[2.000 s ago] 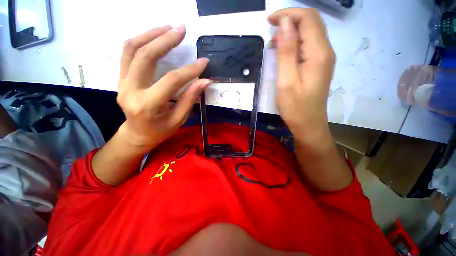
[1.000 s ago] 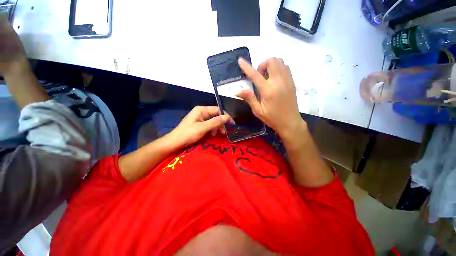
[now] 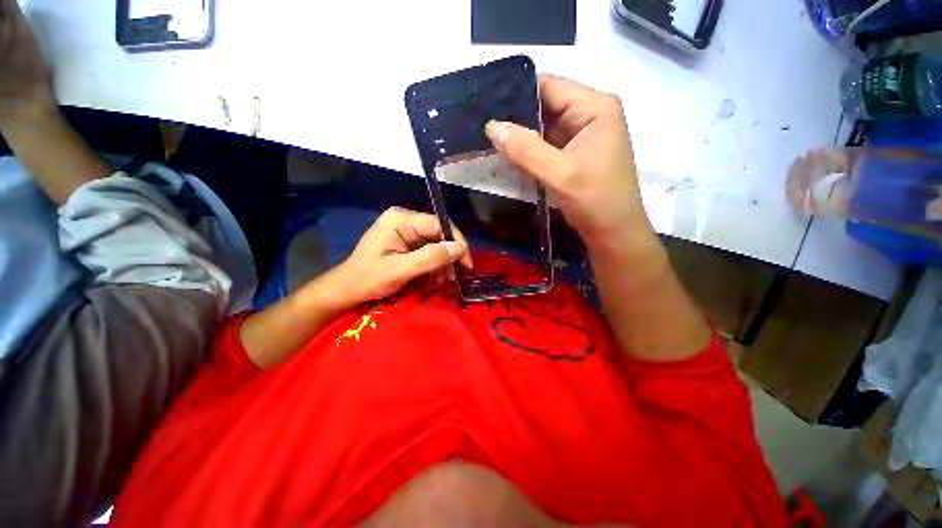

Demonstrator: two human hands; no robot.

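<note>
A phone middle frame (image 3: 470,113) with a black plate at its upper end and an open window below is held tilted over the table's front edge. Its lower end is close to the red shirt. My right hand (image 3: 584,160) grips the upper right side, with the thumb on the black plate and the other fingers behind it. My left hand (image 3: 403,253) holds the lower left rim between thumb and fingers. Whether a small part lies under the right thumb cannot be told.
A black sheet (image 3: 524,21) lies beyond the frame on the white table (image 3: 341,77). Other mid-frames lie at left (image 3: 165,44) and right (image 3: 677,36). Bottles (image 3: 890,85) stand or lie at the right edge. A neighbouring person's arm (image 3: 46,139) is at left.
Since two seconds ago, my left hand has moved down to the lower rim and my right hand has come onto the plate. Since one second ago, the right fingers have closed around the upper side.
</note>
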